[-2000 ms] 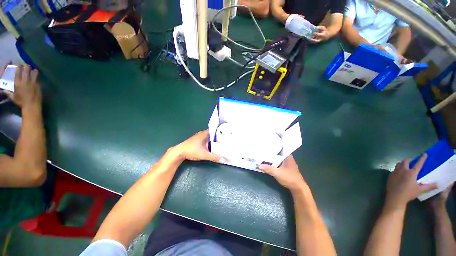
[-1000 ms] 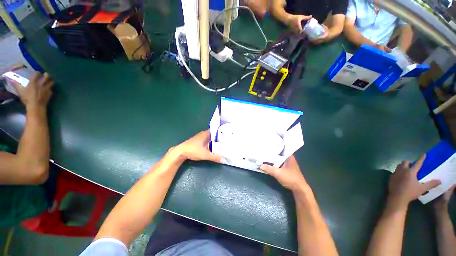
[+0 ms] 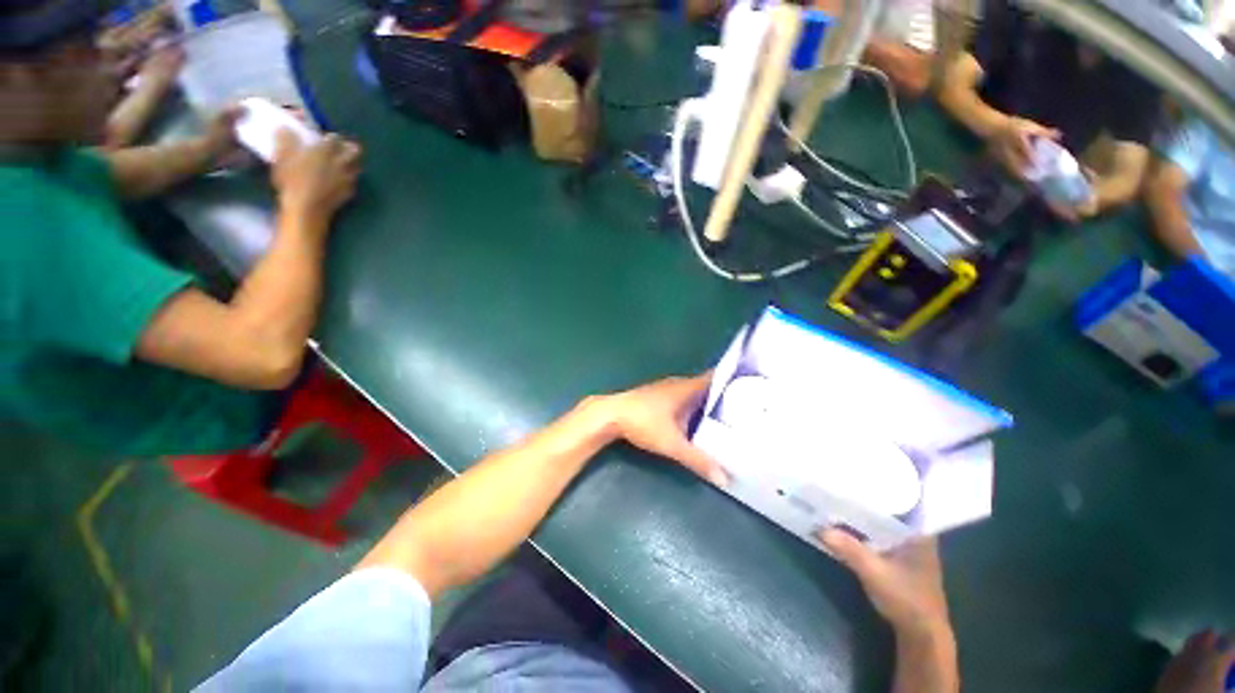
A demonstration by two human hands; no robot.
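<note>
An open white retail box (image 3: 799,504) is held between my two hands over the table near its front edge. Its top flap (image 3: 874,379), with a blue edge, stands up at the far side. A side flap (image 3: 959,485) spreads at the right end. A long white rounded insert (image 3: 826,440) fills the box; its details are washed out. My left hand (image 3: 673,422) grips the left end of the box. My right hand (image 3: 894,575) grips the near right side, thumb on the front wall.
A tester with yellow frame (image 3: 905,278), white cables (image 3: 704,251) and a wooden post (image 3: 753,129) stand beyond the box. A black case (image 3: 447,84) and brown carton (image 3: 558,111) are at the back. A person in green sits left by a red stool (image 3: 305,494). A blue-white box (image 3: 1151,325) is right.
The view has turned left, so the scene sits further right and tilted. The box is still in both hands. More of the person at left shows; the neighbour's box at far right has left the view.
</note>
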